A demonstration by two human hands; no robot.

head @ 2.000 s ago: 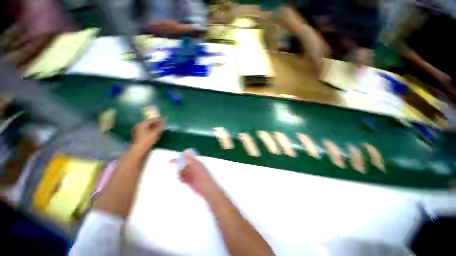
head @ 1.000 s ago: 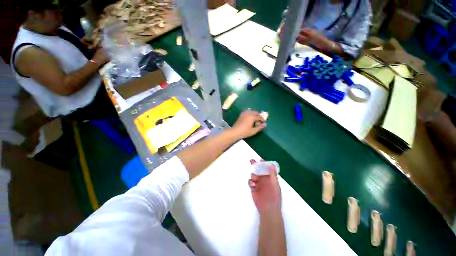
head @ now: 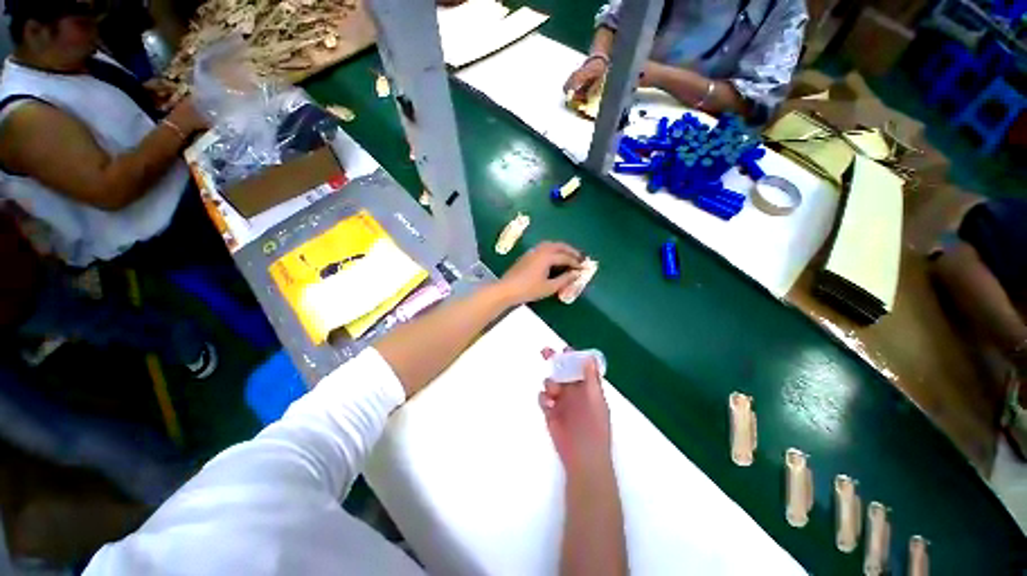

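Observation:
My left hand (head: 545,273) reaches over the near edge of the green conveyor belt (head: 698,326), its fingers on a small tan part (head: 579,281) that lies there. My right hand (head: 579,411) is above the white board (head: 484,450) and holds a clear-white squeeze bottle (head: 577,366); its tip is hard to make out. Another tan part (head: 512,233) lies on the belt beyond my left hand. Several more tan parts (head: 741,429) lie spaced along the belt at the lower right.
A grey post (head: 422,124) stands left of my left hand. Grey packaging with a yellow panel (head: 310,281) lies at the left. Blue pieces (head: 671,260) are on the belt and piled opposite, by a tape roll (head: 775,195). People sit at the left and across the belt.
The view has shifted slightly. The tan part at my left hand shows more fully, with the fingers at its upper end. My right hand still holds the bottle over the board.

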